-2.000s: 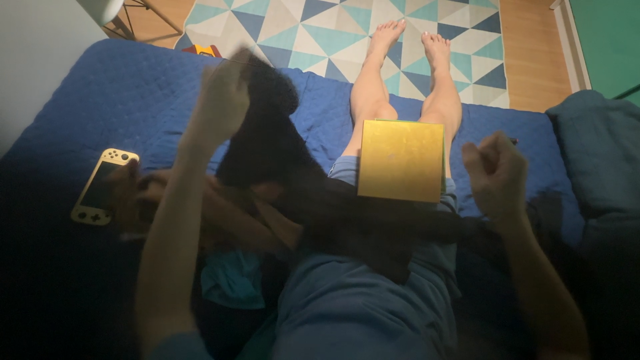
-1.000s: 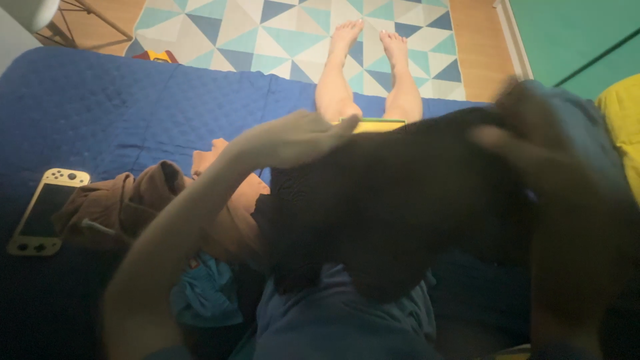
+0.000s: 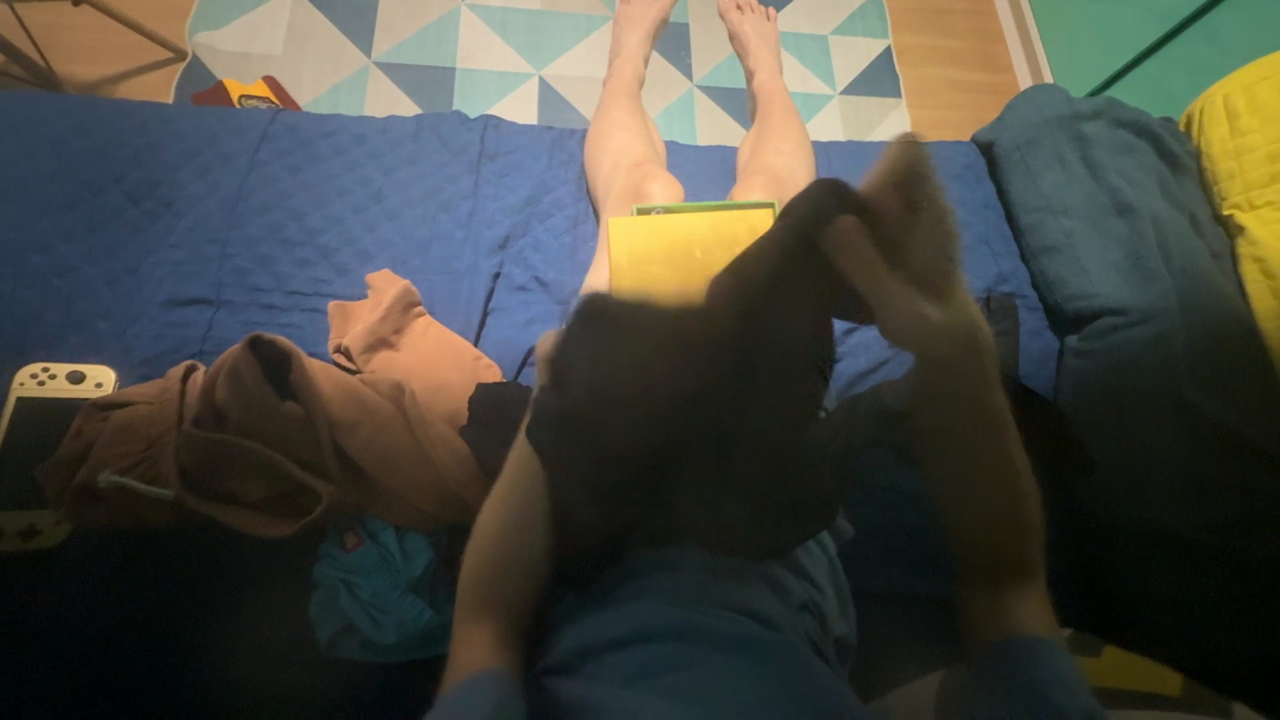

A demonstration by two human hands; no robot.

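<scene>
A dark cloth garment [image 3: 690,430] is spread above my lap, between my hands. My right hand [image 3: 905,250] is raised at its upper right corner, with the cloth gripped between thumb and fingers. My left hand [image 3: 547,355] is at the garment's left edge, mostly hidden behind the fabric, so its grip cannot be told. Beyond the cloth, a yellow board or folder [image 3: 685,250] with a green-edged item [image 3: 705,208] behind it rests on my legs. To the left lie a brown-pink garment [image 3: 300,430] with a drawstring and a crumpled teal cloth [image 3: 375,590].
A handheld game console [image 3: 45,450] lies at the far left, partly under the brown-pink garment. Blue quilted bedding [image 3: 380,210] spreads beneath everything. A blue-grey cushion [image 3: 1110,240] and a yellow quilted one [image 3: 1240,160] stand at the right. A patterned rug [image 3: 480,60] covers the floor ahead.
The dark garment was spread wide to the right one second ago; it now hangs nearer the middle. My left hand, then on top of the cloth, has moved to its left edge.
</scene>
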